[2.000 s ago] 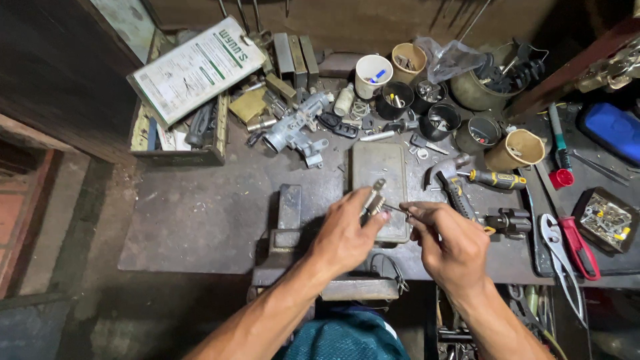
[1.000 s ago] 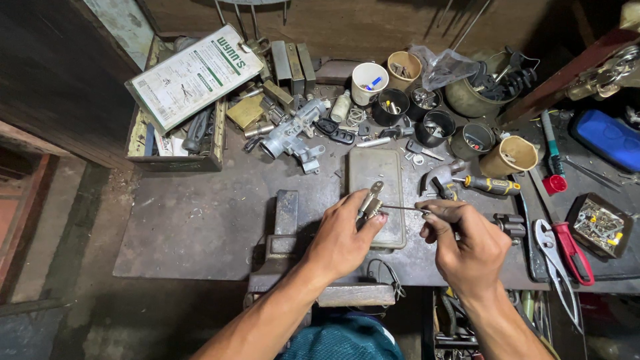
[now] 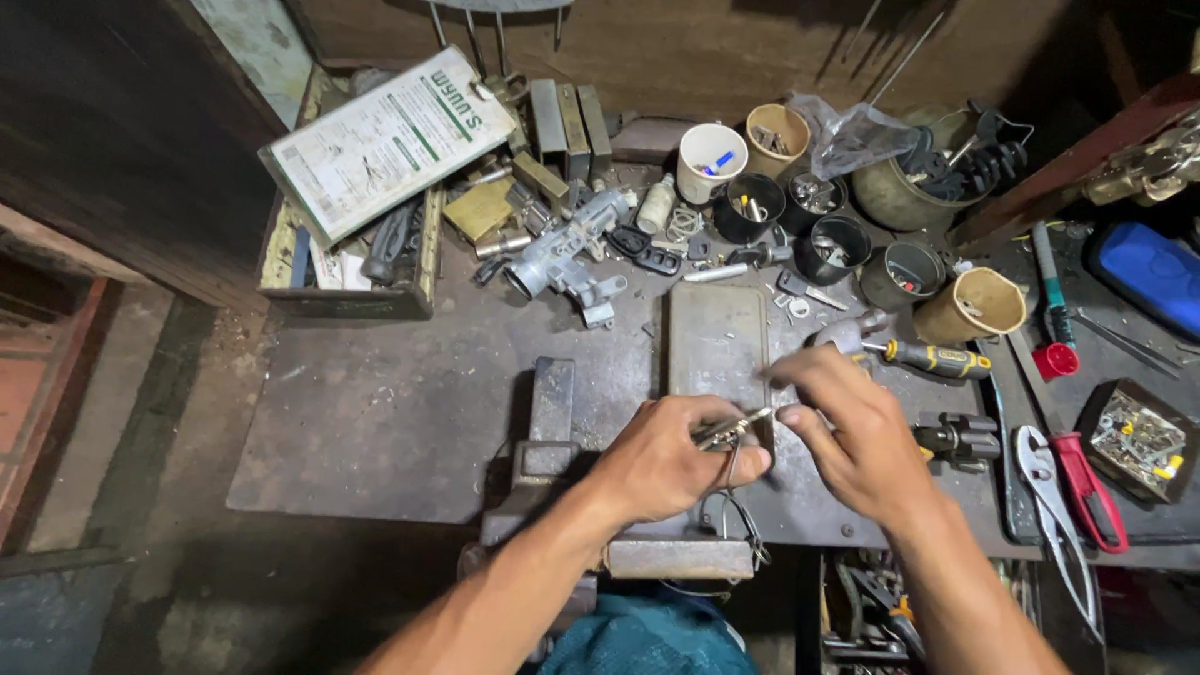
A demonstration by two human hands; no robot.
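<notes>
My left hand (image 3: pixel 689 455) grips a small metal part (image 3: pixel 731 429), perhaps a lock piece, above the near end of a flat grey metal case (image 3: pixel 717 342). My right hand (image 3: pixel 839 427) is just right of it, blurred, thumb and fingers apart, with nothing plainly between them. A bench vise (image 3: pixel 547 459) stands to the left of my left hand, its front jaw (image 3: pixel 680 558) below. A thin wire loop (image 3: pixel 741 520) hangs over the bench edge. Behind the case lie a cast metal lock housing (image 3: pixel 567 258) and black key fobs (image 3: pixel 642 251).
Black cups (image 3: pixel 748 206) and paper cups (image 3: pixel 970 305) of small parts stand at the back. Right are a yellow-black screwdriver (image 3: pixel 937 359), slip-joint pliers (image 3: pixel 1055 516), a red-handled tool (image 3: pixel 1087 492) and a parts tray (image 3: pixel 1139 441). Back left, a can (image 3: pixel 389 145) rests on an open box (image 3: pixel 352 302).
My right hand held a thin tool against the part in my left hand one second ago. Now its fingers are apart beside the part, and the tool no longer shows between them.
</notes>
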